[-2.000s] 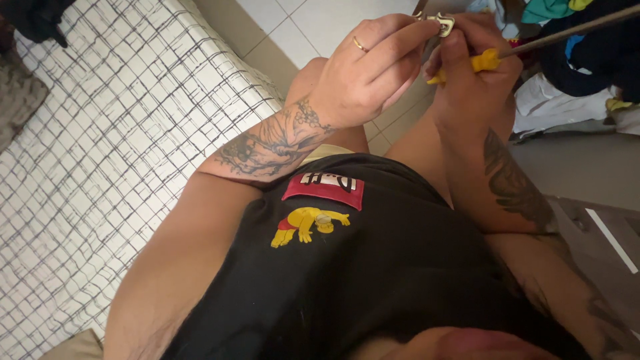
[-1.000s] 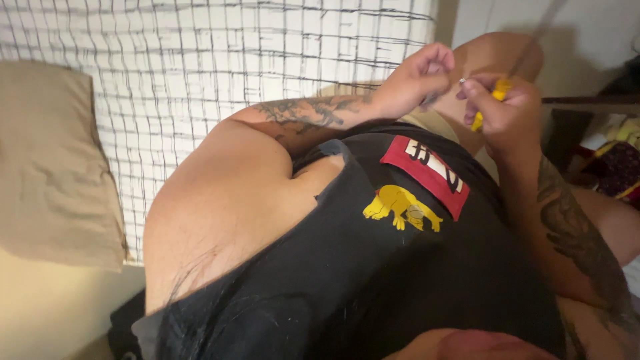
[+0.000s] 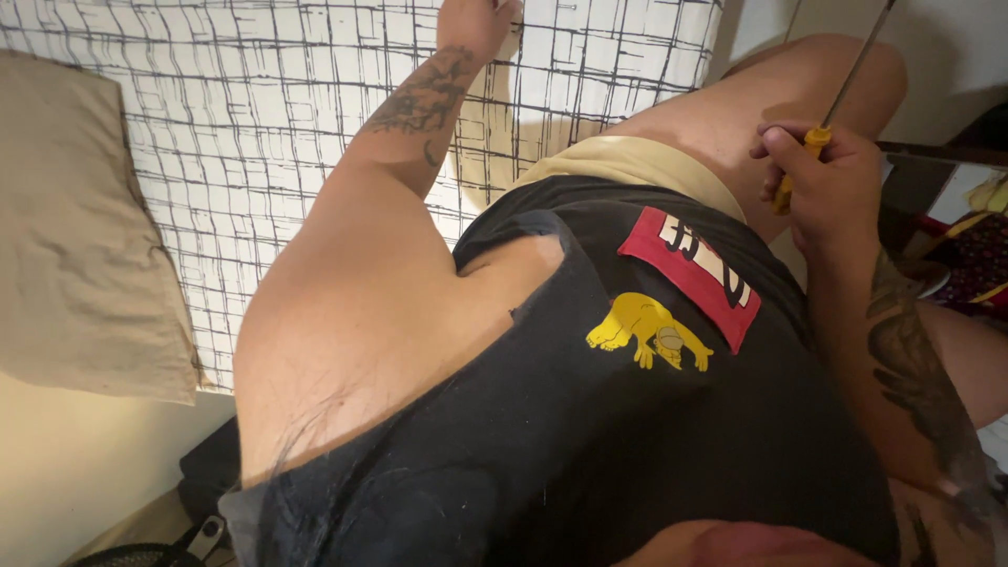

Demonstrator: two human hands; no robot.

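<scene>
My right hand (image 3: 827,173) is closed around the yellow handle of a screwdriver (image 3: 852,67), over my thigh at the upper right. The screwdriver's long metal shaft points up and runs out of the top of the view. My left hand (image 3: 476,27) reaches out over the bed's checked sheet (image 3: 583,71) at the top edge. Its fingers are partly cut off by the frame, so whether it holds anything cannot be told.
A beige pillow (image 3: 79,236) lies on the bed at the left. Dark-patterned cloth (image 3: 965,252) is at the right edge. At the lower left are a black object (image 3: 213,472) and a black mesh item (image 3: 130,555).
My left hand has moved away from my right hand, out over the bed. The small metal piece seen at my hands two seconds ago no longer shows. The view has shifted strongly.
</scene>
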